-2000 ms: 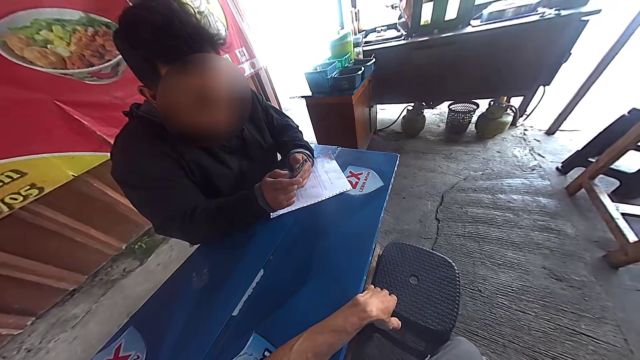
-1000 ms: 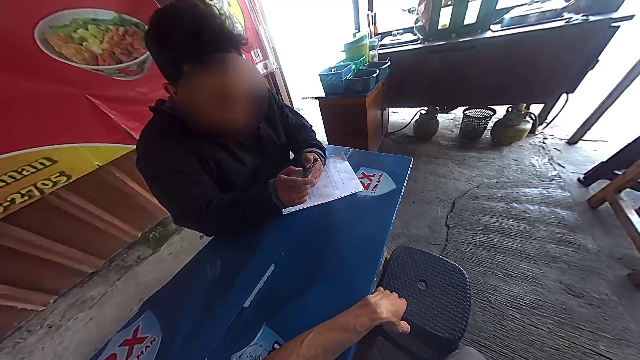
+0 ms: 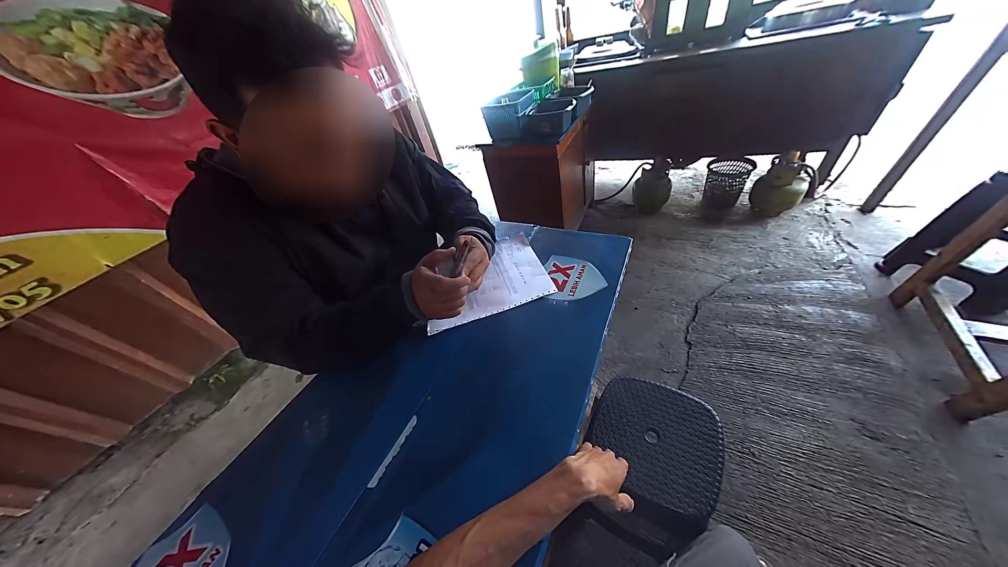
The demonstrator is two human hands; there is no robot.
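My left hand [image 3: 602, 476] is at the right edge of a blue table [image 3: 504, 402], its forearm lying across the near corner. The fingers curl downward and their tips are hidden; no held object shows. Just beyond the hand is a dark woven-pattern plastic stool [image 3: 665, 433]. My right hand is out of view. Across the table sits a person in a dark jacket [image 3: 268, 260], both hands around a small dark object, possibly a phone [image 3: 462, 258]. Under those hands lies a printed paper sheet [image 3: 512, 279].
A wooden cabinet [image 3: 531, 181] carries plastic baskets [image 3: 508, 114]. Beside it stands a dark counter [image 3: 732, 94], with gas cylinders [image 3: 652, 189] and a mesh bin [image 3: 728, 181] beneath. A wooden bench [image 3: 957, 331] is at the right, a red banner [image 3: 87, 173] at the left.
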